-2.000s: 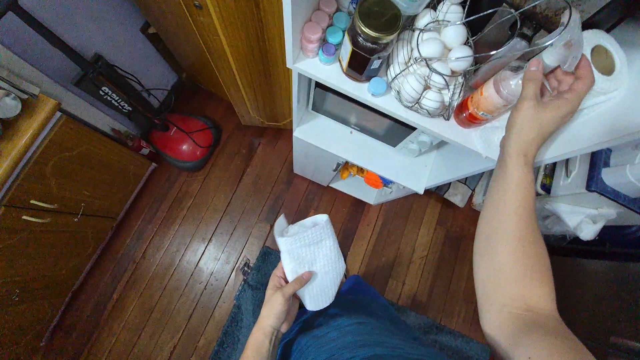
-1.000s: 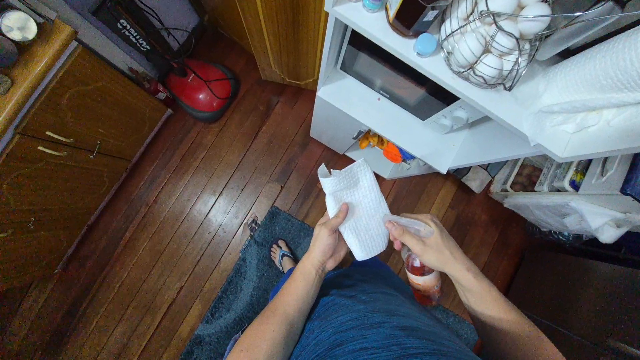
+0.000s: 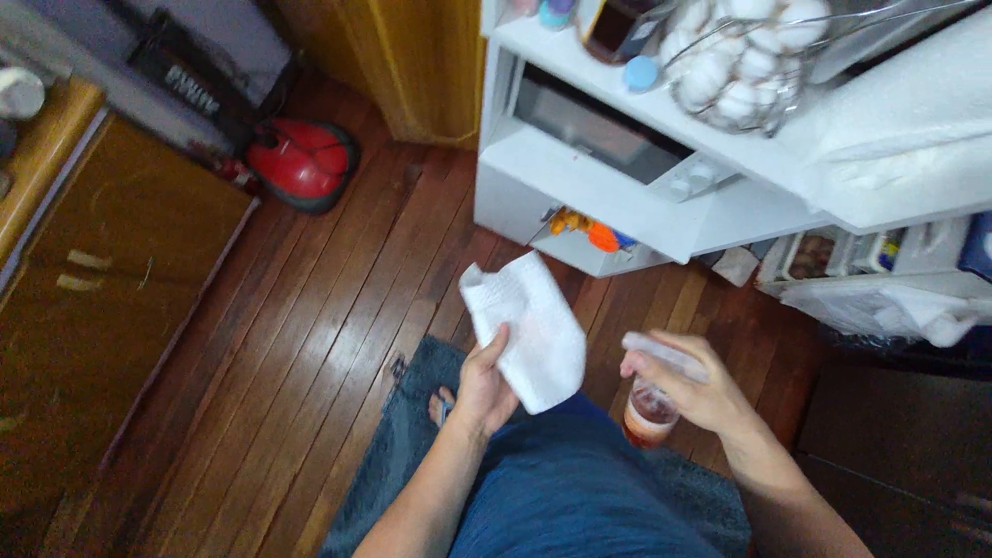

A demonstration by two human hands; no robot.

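Observation:
My left hand [image 3: 487, 387] holds a folded white paper towel [image 3: 535, 333] in front of my body, thumb on top. To its right, my right hand [image 3: 690, 376] grips the neck and white trigger head of a clear spray bottle [image 3: 649, 411] with reddish liquid and a label. The nozzle points toward the towel, with a gap between them. A faint pinkish patch shows on the towel. My fingers behind the towel are hidden.
A white shelf unit [image 3: 589, 167] stands ahead, bearing a wire basket of eggs [image 3: 736, 70], a jar [image 3: 616, 31] and a toaster oven [image 3: 597, 124]. A red floor appliance [image 3: 302, 159] stands left. A dark mat [image 3: 387, 457] lies underfoot.
The spray bottle has come off the shelf in my right hand, down beside the towel. Since a second ago, bottle and towel have moved apart. The view has shifted.

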